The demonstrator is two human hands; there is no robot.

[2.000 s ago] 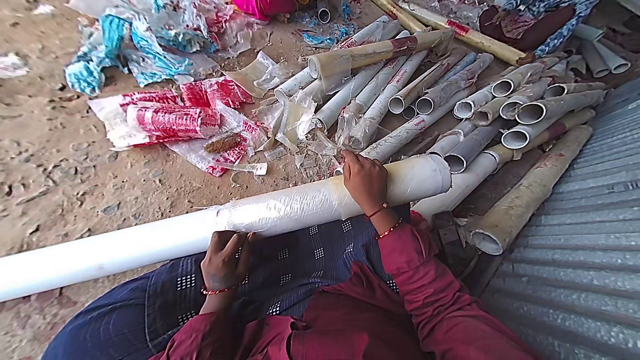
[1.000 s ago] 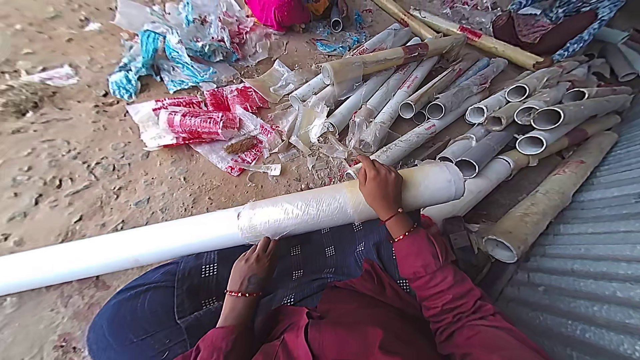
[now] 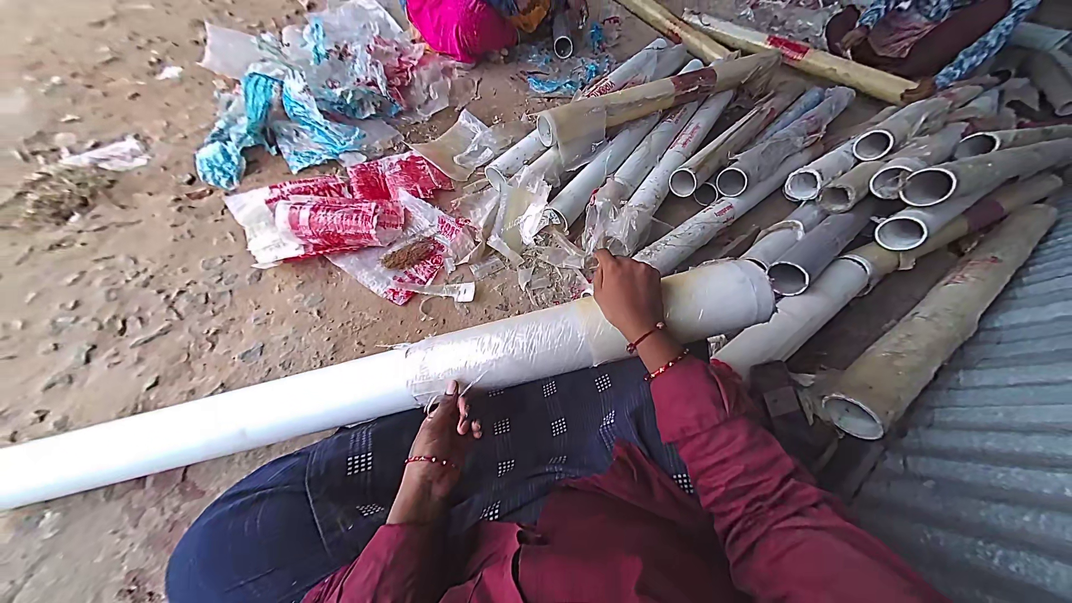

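A long white plastic pipe (image 3: 209, 417) lies across my lap, running from the left edge to the pile at the right. Clear plastic film (image 3: 502, 347) is wrapped around its middle part, with a yellowish band beside it. My right hand (image 3: 626, 293) rests over the pipe near its right end, fingers curled on the far side; what the fingertips grip is hidden. My left hand (image 3: 448, 423) is palm up at the pipe's near side, its thumb and fingertips at the left edge of the film. Whether it pinches the film is not plain.
Several old pipes (image 3: 695, 230) are heaped beyond the right end. Torn red-and-white film (image 3: 335, 222) and blue plastic scraps (image 3: 322, 126) lie on the dirt ground. Corrugated metal sheet (image 3: 988, 419) borders the right side. Parts of other people (image 3: 461, 25) show at the top.
My left hand has turned from knuckles up on the pipe to palm up at its lower side. My right hand stays on the pipe. The view has shifted somewhat left.
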